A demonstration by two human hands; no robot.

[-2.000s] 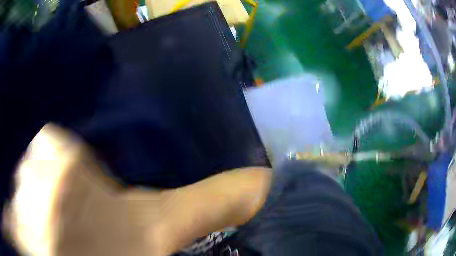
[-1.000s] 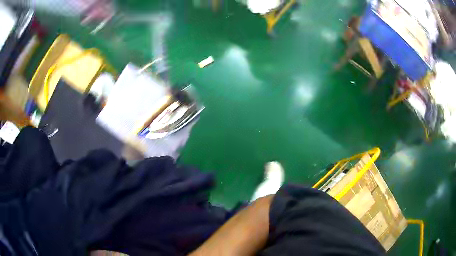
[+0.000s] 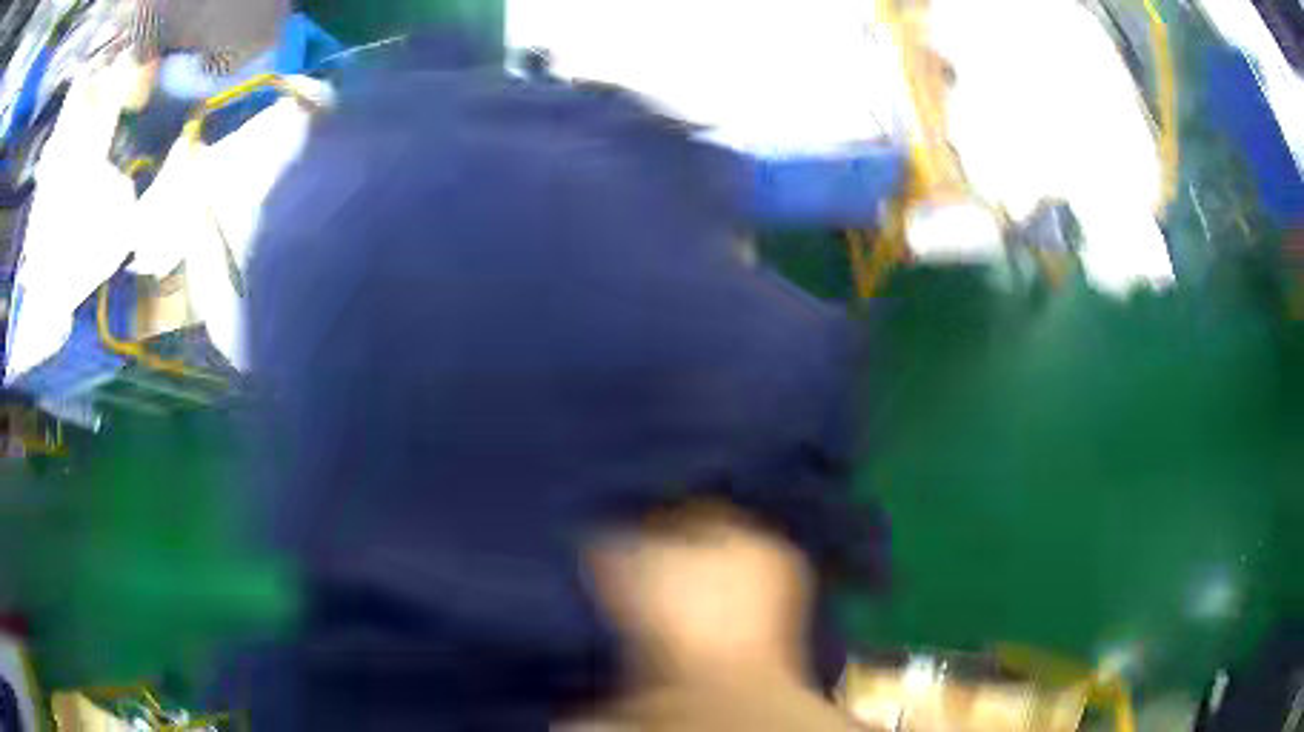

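A large navy garment (image 3: 529,329) hangs raised and spread in front of me, blurred by motion, and fills the middle of the view. My right hand (image 3: 701,594) is blurred at the bottom centre, with the forearm cut off by the lower edge. It grips the garment at its lower right part; the fingertips are hidden in dark folds. My left hand does not show.
Green floor (image 3: 1058,458) shows on both sides. White cloth pieces (image 3: 701,65) lie over a blue-edged table behind the garment. A yellow-framed cart with white cloth (image 3: 258,157) is at the left. Yellow tubing and tan board (image 3: 972,701) show at the bottom right.
The view has swung from the black table to floor, carts and white cloth. The navy garment has moved from the lower left up into the middle.
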